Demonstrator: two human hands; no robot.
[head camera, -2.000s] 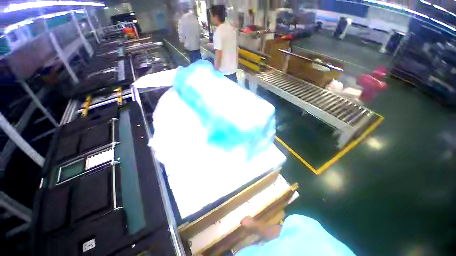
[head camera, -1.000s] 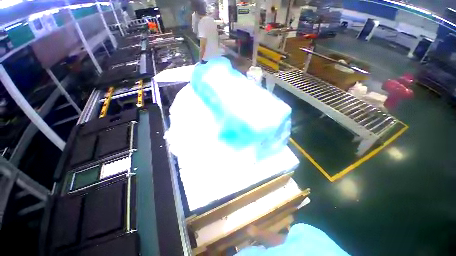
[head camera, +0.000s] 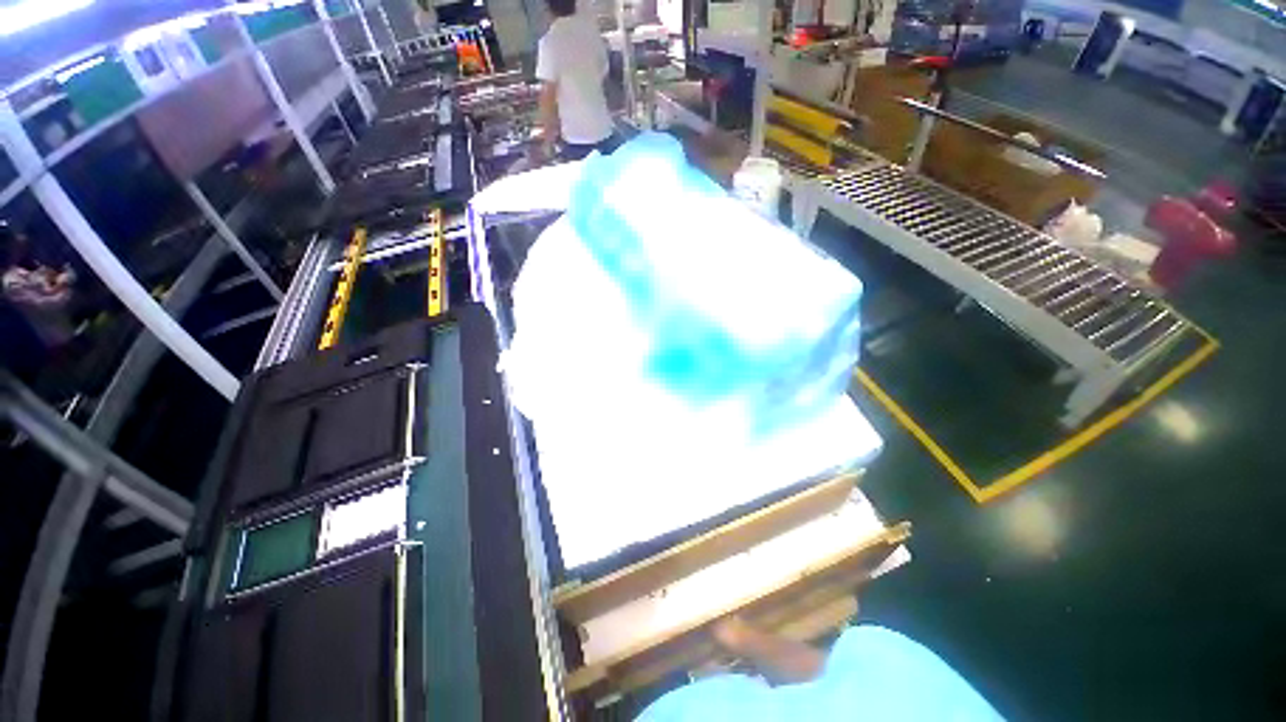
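Observation:
A long narrow carton with a white strip (head camera: 733, 576) and brown cardboard edges lies against the near side of a bright white stack (head camera: 621, 487). My hand (head camera: 769, 649), which looks like the right one, reaches left from a light blue sleeve at the bottom. Its fingers lie at the carton's near brown edge; they are blurred, and whether they grip it is unclear. My left hand is not in view. A heap of white and blue plastic film (head camera: 733, 289) covers the stack's top.
The line conveyor with black panels (head camera: 332, 649) runs along the left, with yellow bars (head camera: 436, 265) farther up. A roller conveyor (head camera: 987, 247) stands at right, a pink bag (head camera: 1189, 233) at its end. A person in white (head camera: 574, 78) stands beyond the heap. Yellow lines mark the green floor.
The view has swung left, so the stack, carton and conveyors sit farther right in the picture. The hand stays at the carton's near edge. One of two people beyond has left the view.

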